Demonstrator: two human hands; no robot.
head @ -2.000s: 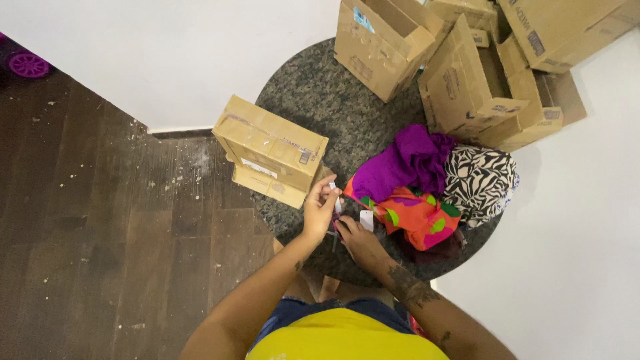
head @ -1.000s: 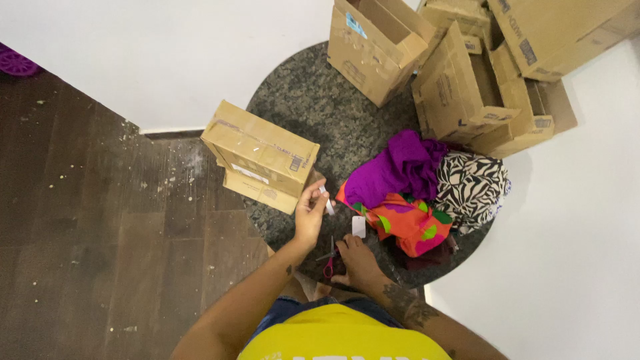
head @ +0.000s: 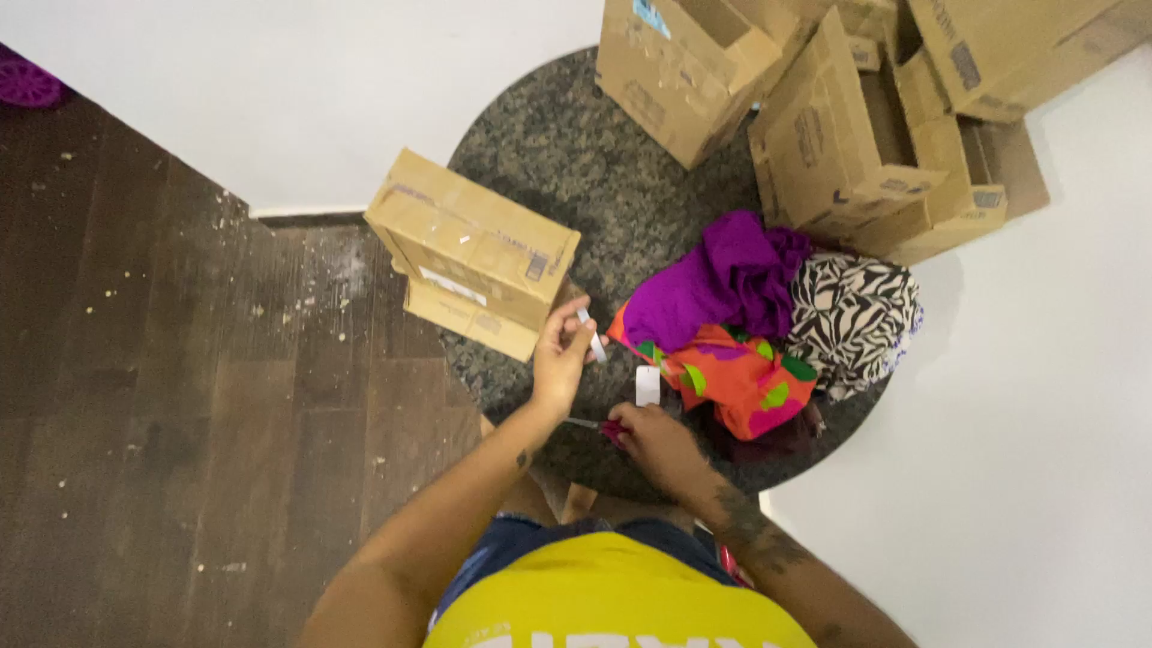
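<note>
My left hand [head: 560, 358] pinches a narrow white strip [head: 592, 337] between thumb and finger, just right of a taped cardboard box. My right hand [head: 655, 441] rests low over the round stone table, closed on the pink handles of a pair of scissors [head: 614, 430], whose blades point left. A white tag [head: 647, 385] lies just above my right hand. Right of it is a pile of fabric: purple cloth [head: 720, 283], orange cloth with green and pink patches [head: 742, 382], and black-and-white patterned cloth [head: 855, 324]. Dark cloth shows partly beneath the orange one.
The taped cardboard box [head: 477, 238] stands at the left edge of the granite-look tabletop [head: 576, 153]. Several open cardboard boxes [head: 810, 135] are stacked at the back right. White walls border the table; a wooden floor [head: 225, 432] lies to the left.
My hands, close together two seconds ago, are now farther apart. The scissors, barely visible between the hands at first, now show in my right hand.
</note>
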